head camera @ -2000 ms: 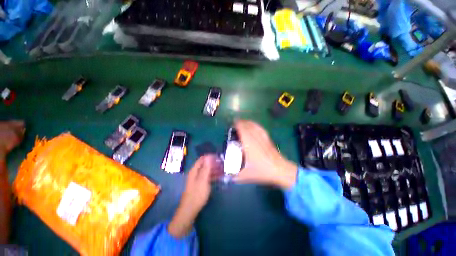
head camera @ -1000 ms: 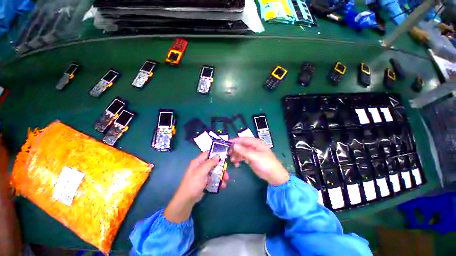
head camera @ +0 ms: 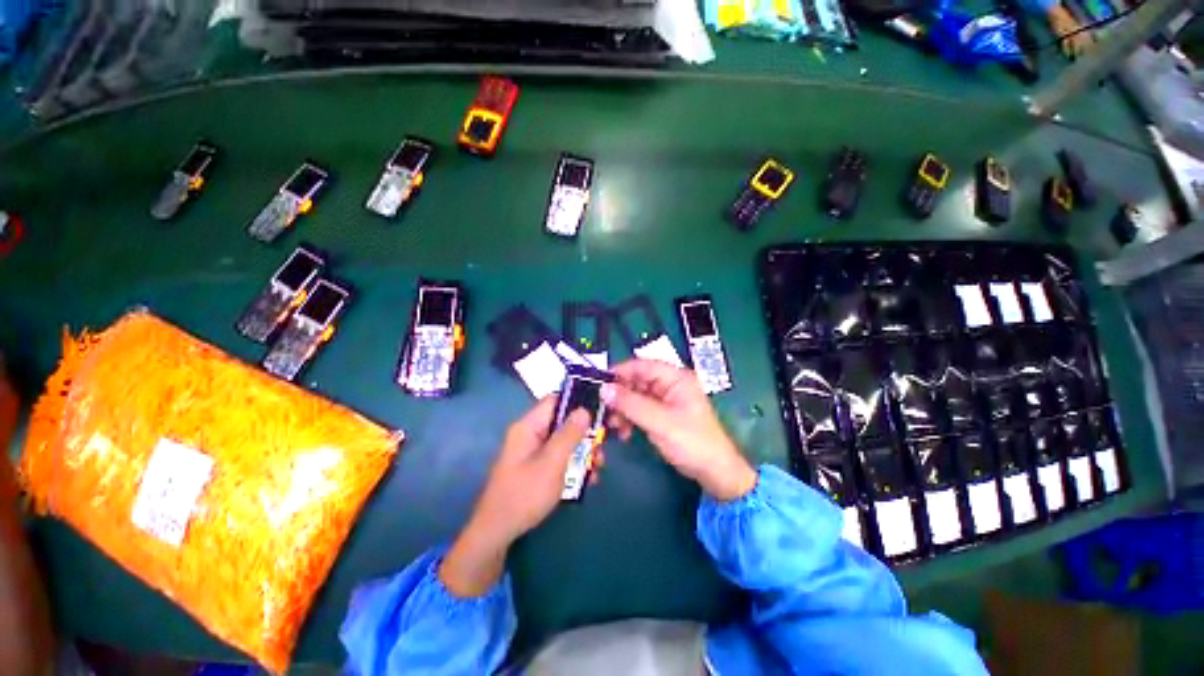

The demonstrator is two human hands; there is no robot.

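Observation:
A part-assembled phone body [head camera: 577,465] with a silvery keypad is upright in my left hand [head camera: 528,456], its thumb over the front below the screen. My right hand [head camera: 658,407] has its fingertips pinched at the phone's top right edge; whether they grip a small part is too small to tell. Just beyond my hands lie loose black flat pieces [head camera: 522,336] and white rectangles [head camera: 537,369]. Another phone body [head camera: 704,346] lies right of them, and one more [head camera: 432,341] lies to the left.
A bag of orange parts [head camera: 211,462] is at left, a black blister tray [head camera: 871,357] with white rectangles at right. Beyond lie several phone bodies [head camera: 289,201], a red housing [head camera: 489,114] and yellow-framed housings [head camera: 762,193]. Stacked trays [head camera: 475,33] stand at the far side.
My left hand has taken hold of a phone body and my right hand has come to its top edge. Another phone body now lies right of the loose pieces. The view has tilted down.

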